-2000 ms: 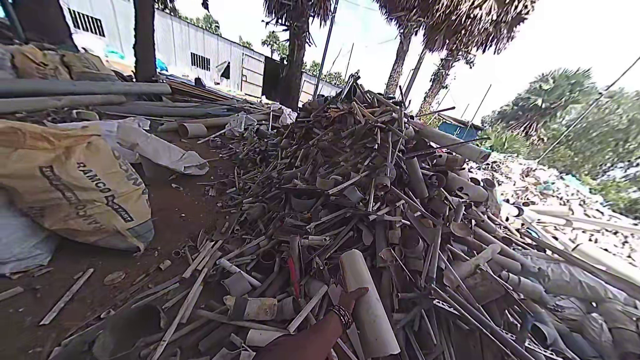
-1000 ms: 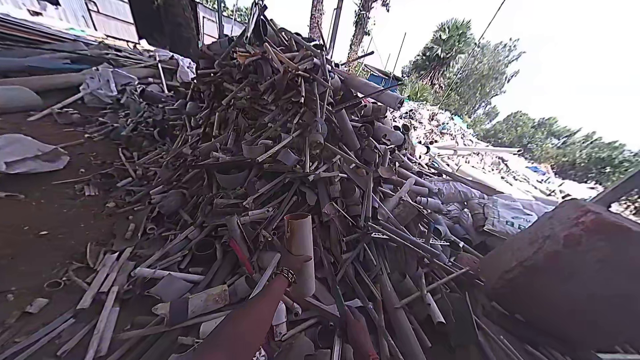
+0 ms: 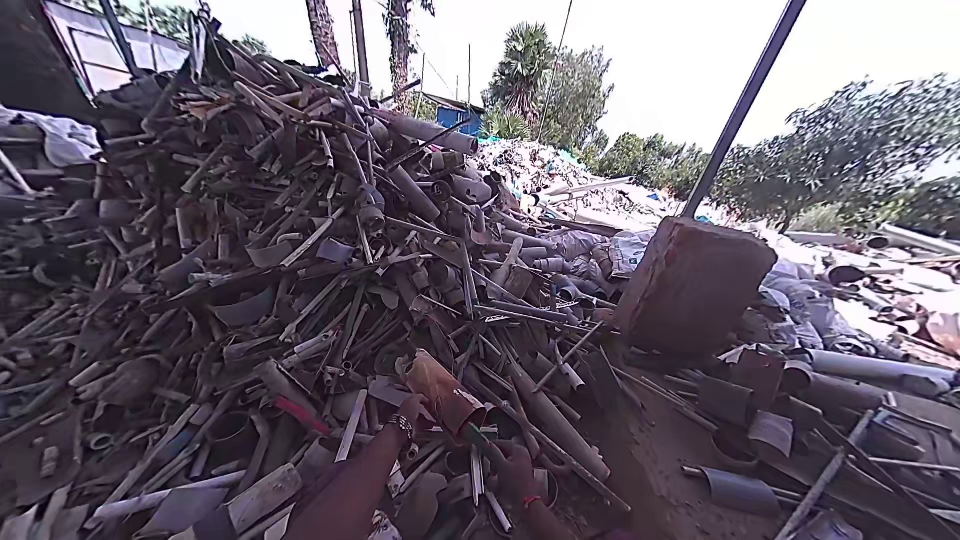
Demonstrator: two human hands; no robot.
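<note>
My left hand [image 3: 411, 411], with a beaded bracelet at the wrist, holds a short piece of brownish plastic pipe [image 3: 442, 390] by its left side. The pipe is tilted, its open end facing down and right. Close by on the right, my right hand [image 3: 516, 469], with a red thread at the wrist, is closed around a thin dark greenish bar [image 3: 481, 442], whose far end reaches the pipe's lower opening. What kind of tool or piece the bar is, I cannot tell. Both hands are just above a large heap of scrap pipes [image 3: 300, 285].
A reddish block [image 3: 690, 289] stands right of the heap, with a metal pole [image 3: 742, 112] rising behind it. White sacks [image 3: 806, 307] and more pipe pieces [image 3: 739, 491] lie at the right. A long pale pipe [image 3: 877, 367] lies beyond.
The view has swung right. The pipe in my left hand has gone from upright to tilted, its open end now downward. My right hand, low in view a second ago, is now beside it.
</note>
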